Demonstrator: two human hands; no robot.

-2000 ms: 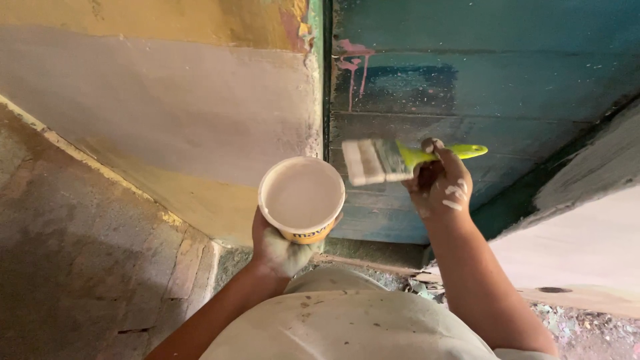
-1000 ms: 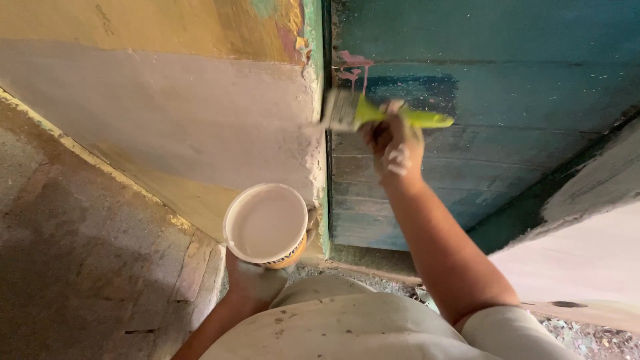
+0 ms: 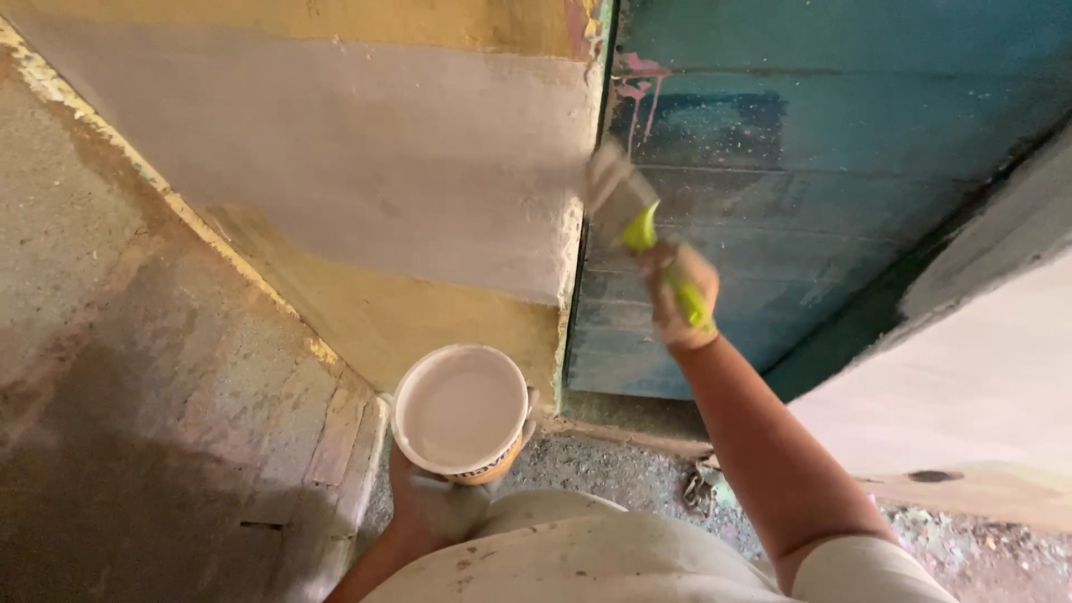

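My left hand holds a round plastic tub from below and around its side; pale pinkish paint fills it almost to the rim. In my right hand is a wide paintbrush with a lime-green handle, blurred by motion. Its bristles point up and left, over the border between the wall and the teal door; whether they touch is unclear. The wall left of that border bears a broad pale pinkish area between yellow-ochre ones. Paint marks my right hand.
The teal door has pink drips and a dark blue patch. A rough grey-brown surface stands at the left, a pale wall at the right. Paint flakes and debris lie on the ground below, and a small metal chain is near the door's foot.
My right hand has carried the brush left from over the door to the wall's edge, and the bristles now tilt upward. The tub, still in my left hand, has moved a little left and lower.
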